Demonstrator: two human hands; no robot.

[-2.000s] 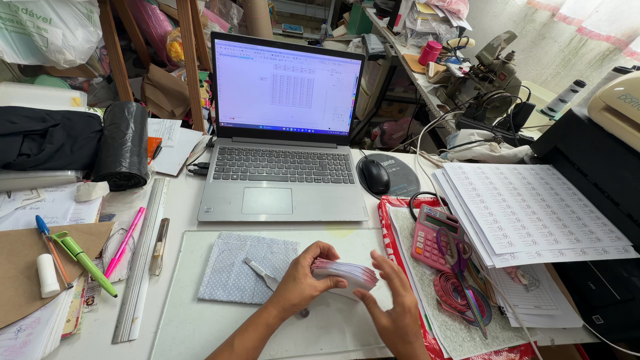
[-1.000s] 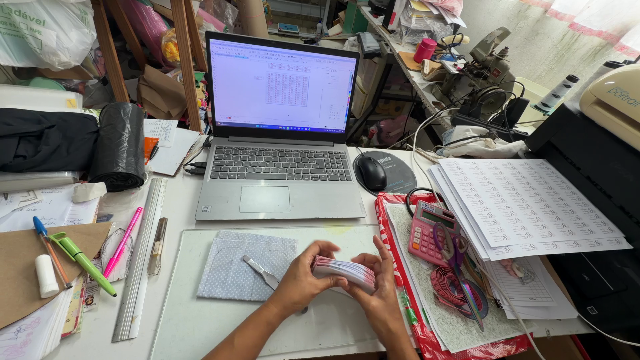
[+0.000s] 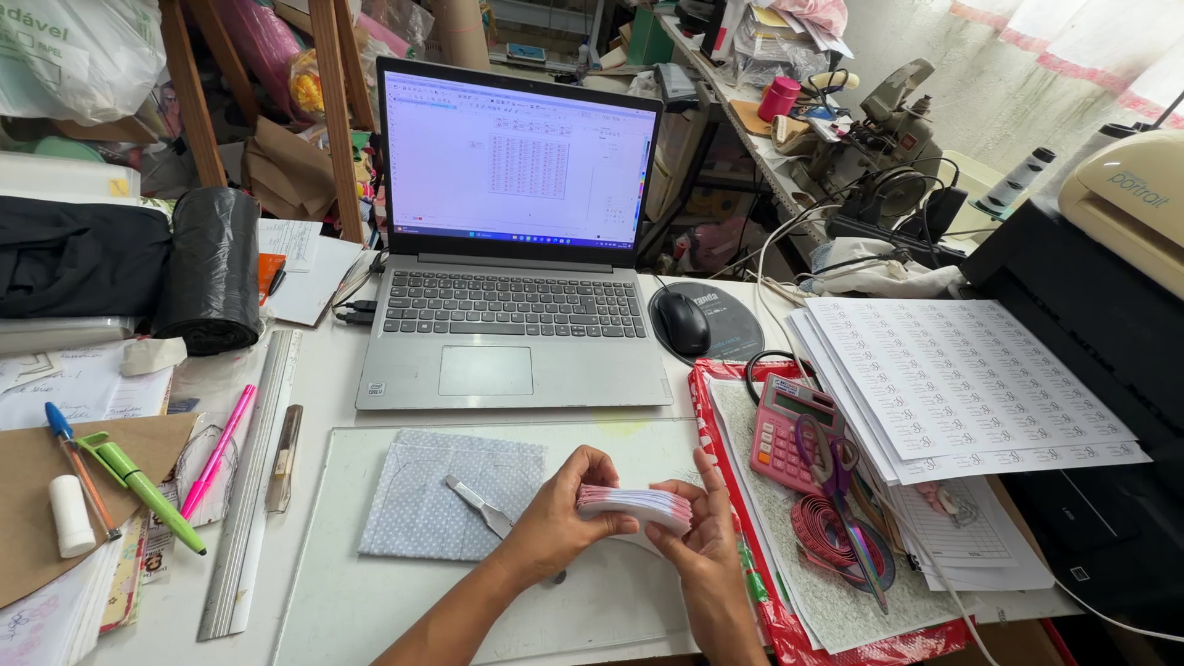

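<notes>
A small stack of white paper pieces with pink edges [image 3: 635, 504] is held above a glass plate [image 3: 370, 601] between both hands. My left hand [image 3: 566, 509] grips its left end, thumb below and fingers behind. My right hand [image 3: 696, 536] holds the right end with the thumb at the lower edge, the index finger raised. Left of the hands, a folded grey polka-dot cloth [image 3: 416, 499] lies on the glass. On it rests a metal-bladed craft knife [image 3: 479, 504], its lower end hidden behind my left forearm.
An open laptop [image 3: 513, 342] stands behind the glass, a black mouse [image 3: 680, 322] beside it. To the right are a pink calculator [image 3: 794, 433], scissors [image 3: 837, 490] and printed sheets [image 3: 971, 379]. A metal ruler [image 3: 250, 490], pens and a black plastic roll [image 3: 211, 268] lie left.
Two seconds ago the stack was fanned and my right hand was more open beside it. The right fingers have since closed on its right end, and the index finger has lifted again.
</notes>
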